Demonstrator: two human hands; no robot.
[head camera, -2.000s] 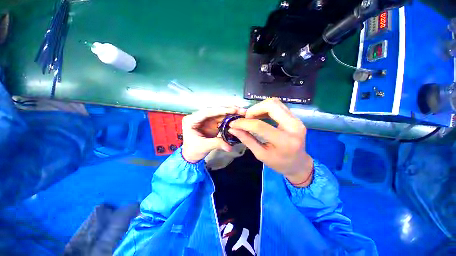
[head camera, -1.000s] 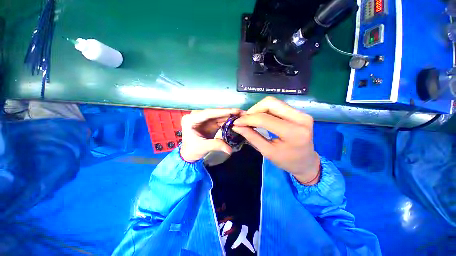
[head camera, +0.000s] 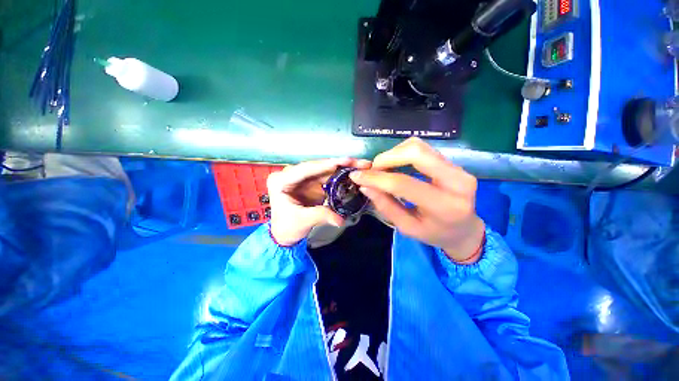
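A round dark housing (head camera: 345, 195) with a shiny rim is held up in front of my chest, just off the bench's front edge. My left hand (head camera: 301, 199) grips it from its left side between thumb and fingers. My right hand (head camera: 428, 195) is at its upper right, with fingertips on or very close to the rim. Whether the right fingers pinch a small part is hidden by the fingers.
The green bench (head camera: 223, 67) bears a white squeeze bottle (head camera: 147, 79), dark strips (head camera: 56, 67), a clear piece (head camera: 251, 120), a black press fixture (head camera: 406, 119) and a blue control box (head camera: 625, 67). A red tray (head camera: 242, 186) with dark parts is beside my left hand. Blue-sleeved people are at both sides.
The housing has turned so its open face shows more. My right hand has shifted slightly to the right. The bench view has shifted from the earliest frame as the camera moved.
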